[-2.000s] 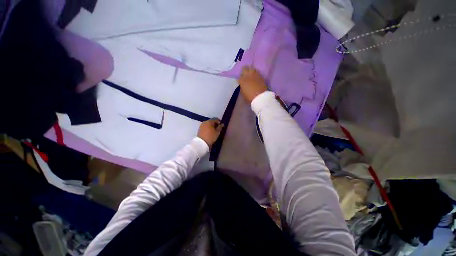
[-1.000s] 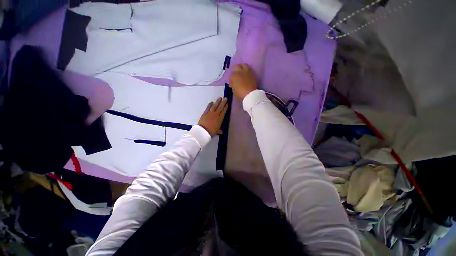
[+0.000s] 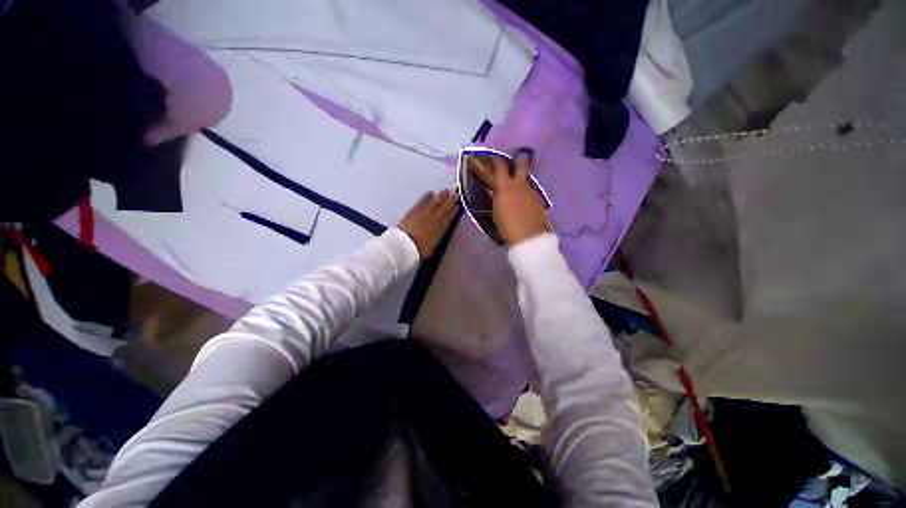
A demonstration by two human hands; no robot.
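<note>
A white panel [image 3: 268,184] lies on the purple-pink table cover [image 3: 556,119], with a long black seam line and a short L-shaped black line. A black turn-up band [image 3: 425,286] runs along its near right end. My right hand [image 3: 519,206] holds the iron [image 3: 477,177], whose pointed front lies at the far part of the band. My left hand [image 3: 429,222] rests flat on the panel beside the band, fingers a little apart, just left of the iron. It grips nothing that I can see.
A second white panel [image 3: 397,35] lies beyond the first. A black garment heap [image 3: 60,129] and a pink padded end [image 3: 189,79] are at the left. Black cloth [image 3: 608,60] hangs over the far right. Beige cloth [image 3: 815,258] and a red strip [image 3: 695,392] are at the right.
My right hand has left the far end of the band and taken hold of the iron, now at the band. My left hand stays by the band. The view has turned.
</note>
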